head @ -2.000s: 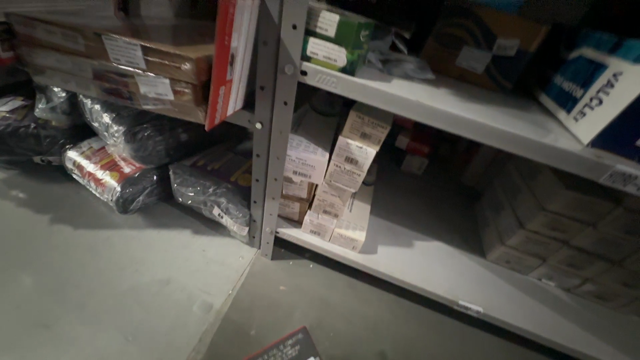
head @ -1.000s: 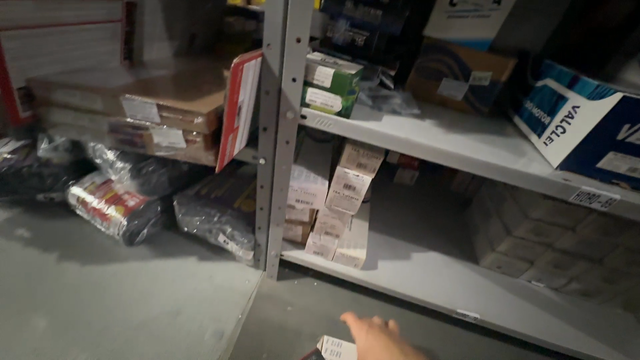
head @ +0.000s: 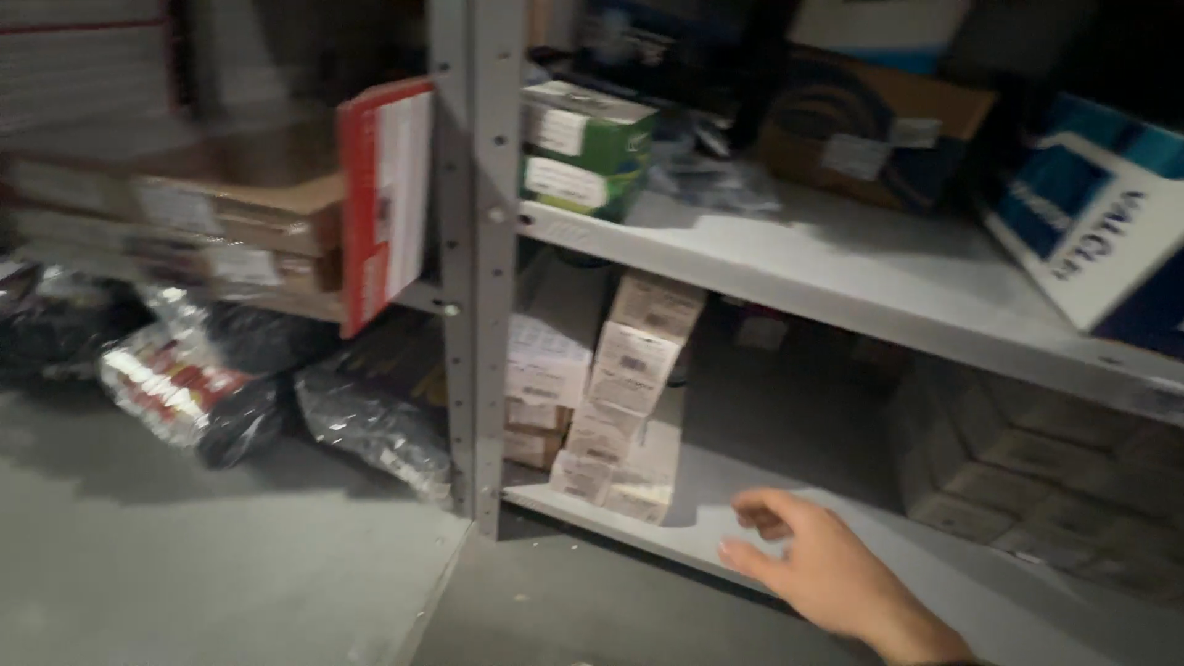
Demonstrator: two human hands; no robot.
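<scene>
My right hand (head: 814, 564) reaches in from the lower right, empty, thumb and fingers apart, over the front edge of the lower metal shelf (head: 731, 518). To its left stands a leaning stack of small labelled cartons (head: 624, 388) beside the rack's upright post. Behind the hand, stacked pale cartons (head: 980, 472) sit in shadow on the right of that shelf. A green and white box (head: 587, 153) stands on the shelf above. My left hand is out of the frame.
A perforated grey post (head: 495, 277) divides the bays. Left of it are flat cardboard boxes (head: 240, 222), an upright red and white box (head: 384, 203) and plastic-wrapped packs (head: 370, 407) near the floor. A blue and white box (head: 1091, 213) stands upper right.
My right hand, at the bottom edge beside a small labelled box one second ago, is now farther right and up by the lower shelf. The small box has left the view.
</scene>
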